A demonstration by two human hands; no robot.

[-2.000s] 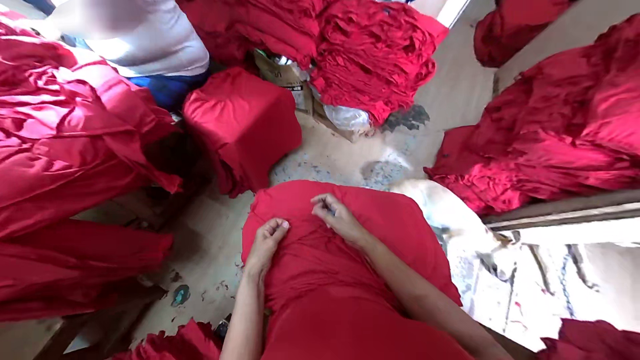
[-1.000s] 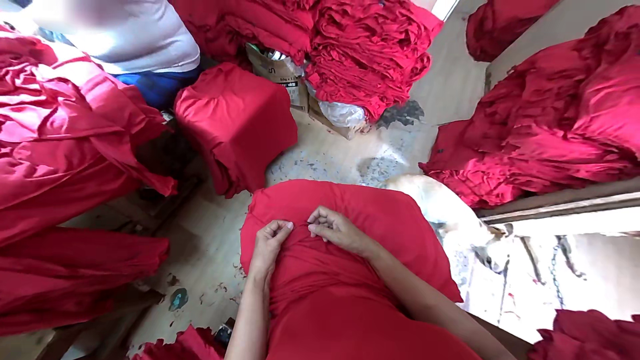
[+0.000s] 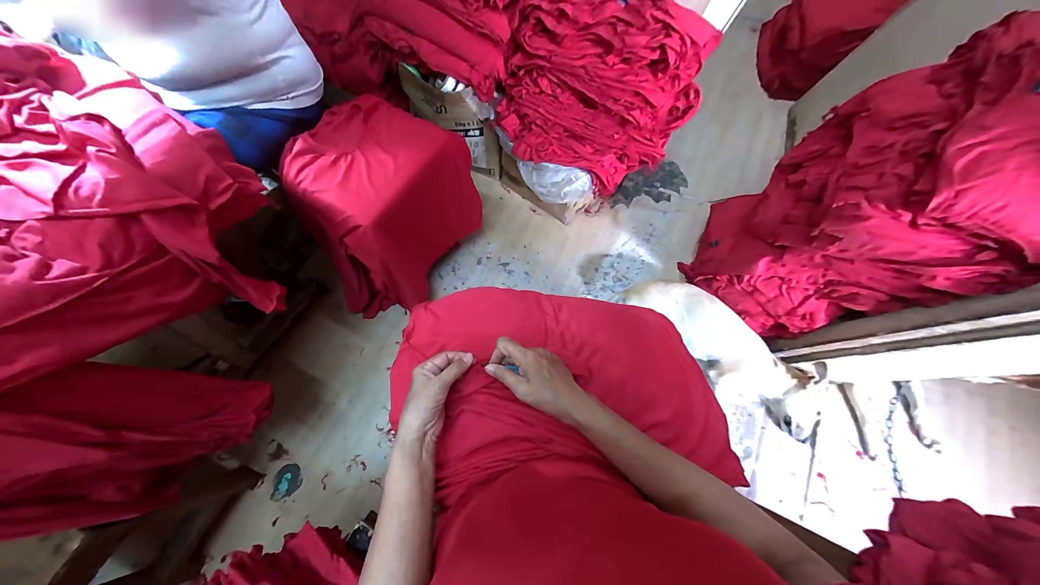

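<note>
Red fabric [image 3: 601, 349] lies across my lap, bunched in folds below my hands. My left hand [image 3: 435, 386] pinches the red fabric between thumb and forefinger at its upper left part. Just to the right, my right hand [image 3: 532, 374] has its fingers curled, with a small blue object [image 3: 513, 368] partly showing among them; what it is cannot be told. The two hands' fingertips are close together with a small gap between them.
A cloth-covered seat or box [image 3: 390, 187] stands ahead, near a seated person [image 3: 219, 65]. Red fabric piles [image 3: 601, 89] surround me, with one at right [image 3: 877, 195]. A pale dog [image 3: 715, 333] and a chain [image 3: 892, 439] are at right on the floor.
My right hand has shifted slightly and its fingers are more curled, with a blue object now showing. My left hand stays near the same part of the fabric.
</note>
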